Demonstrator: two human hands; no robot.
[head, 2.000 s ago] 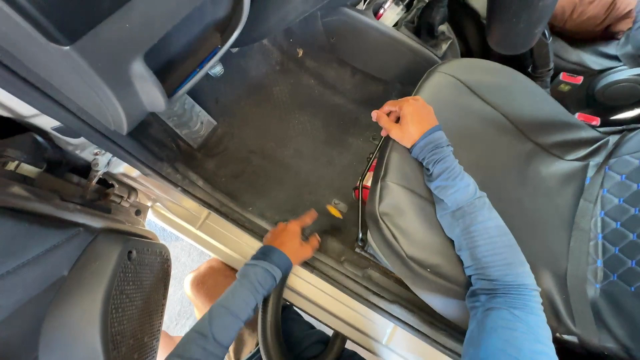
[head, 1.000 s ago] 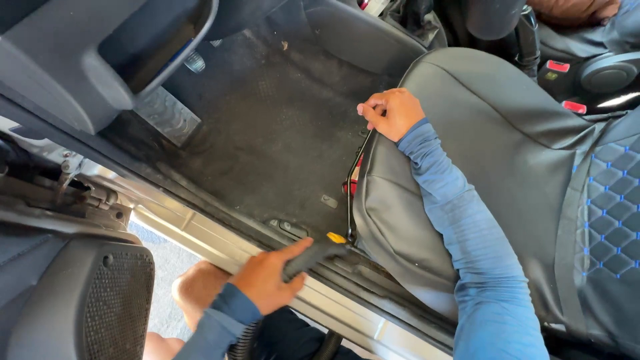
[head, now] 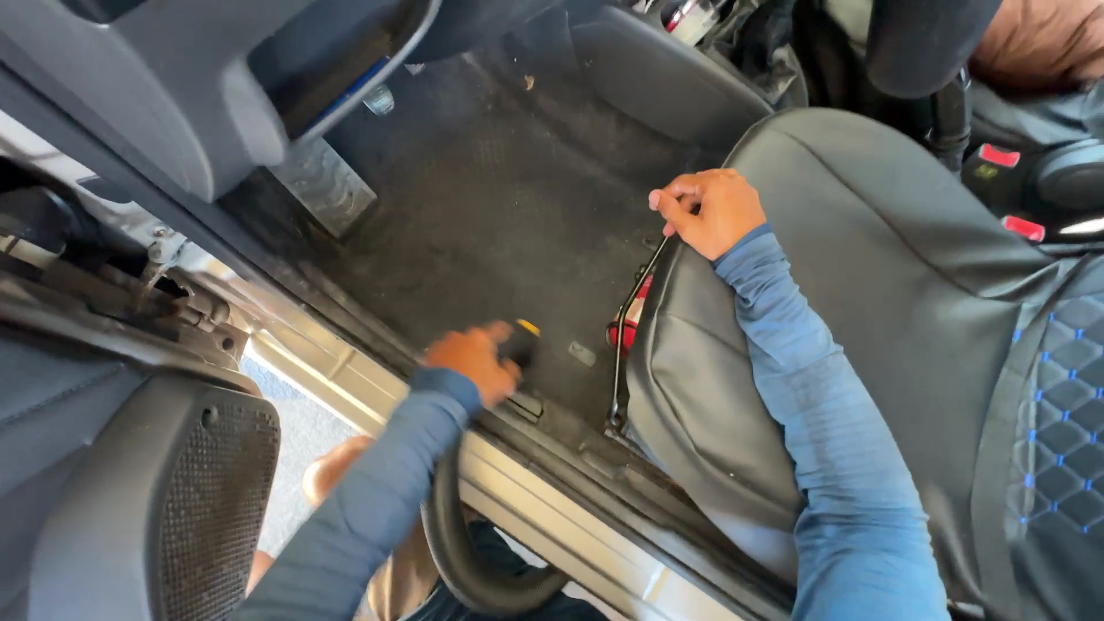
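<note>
My left hand [head: 474, 360] is closed around the dark handle of a vacuum nozzle [head: 523, 341] with a yellow part, blurred over the car's dark floor carpet [head: 492, 233]. A black ribbed hose [head: 457, 543] curves below that hand across the door sill. My right hand [head: 711, 210], fingers curled, rests at the front corner of the black leather-look seat cushion [head: 828, 293], touching the end of a thin metal bar [head: 620, 345] under the seat's front edge. Whether its fingers grip the bar cannot be told. A red and white object [head: 632, 319] lies behind the bar.
A metal pedal plate [head: 326, 187] is at the upper left of the footwell. The pale door sill [head: 552, 509] runs diagonally below, and the open door [head: 147, 483] stands at left. Red seat-belt buckles [head: 1023, 228] sit beyond the seat. My legs show below.
My left hand has moved the nozzle from the sill edge by the seat's front corner up and left over the carpet. The right hand stays at the seat corner.
</note>
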